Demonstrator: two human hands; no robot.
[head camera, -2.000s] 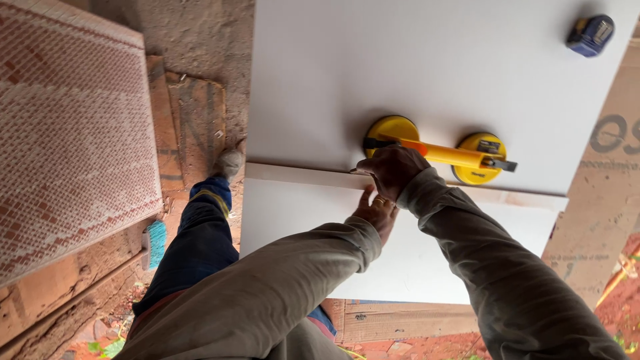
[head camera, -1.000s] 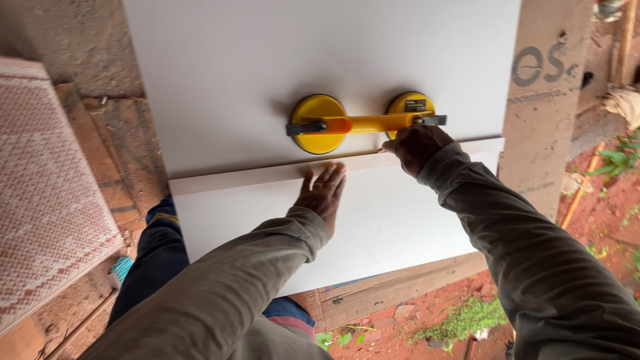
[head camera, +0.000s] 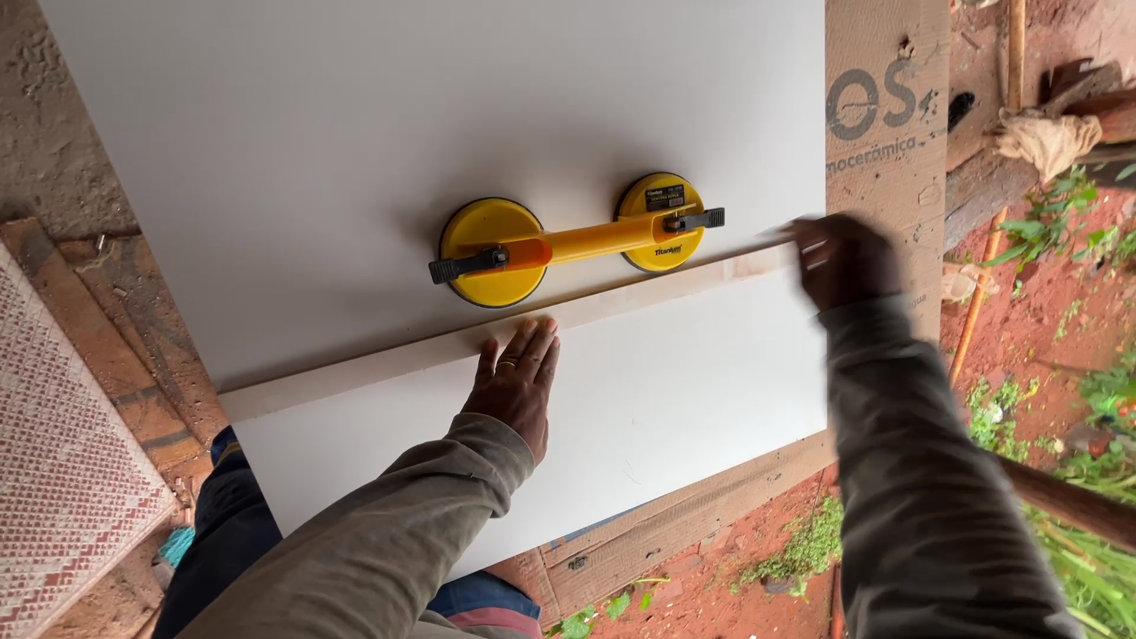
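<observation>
A large white tile (head camera: 355, 133) lies flat, with a long, narrow straight strip (head camera: 426, 351) laid across it. My left hand (head camera: 516, 377) presses down with spread fingers on the strip and the tile beside it; a ring is on one finger. Near the strip's right end, my right hand (head camera: 843, 257) is blurred and closed around a thin pointed tool (head camera: 774, 238), whose kind I cannot tell. Above the strip, a yellow double suction cup lifter (head camera: 590, 241) with black levers is set on the tile.
Printed cardboard (head camera: 887, 186) lies under the tile and shows at its right and lower edges. A patterned red-and-white panel (head camera: 71, 453) is at the left. Wooden poles (head camera: 1016, 62), a cloth (head camera: 1047, 138) and plants (head camera: 799, 541) on red soil are at the right.
My right hand has moved right along the strip, from near the lifter's left cup to the strip's right end. My left hand now lies flatter. The view has shifted.
</observation>
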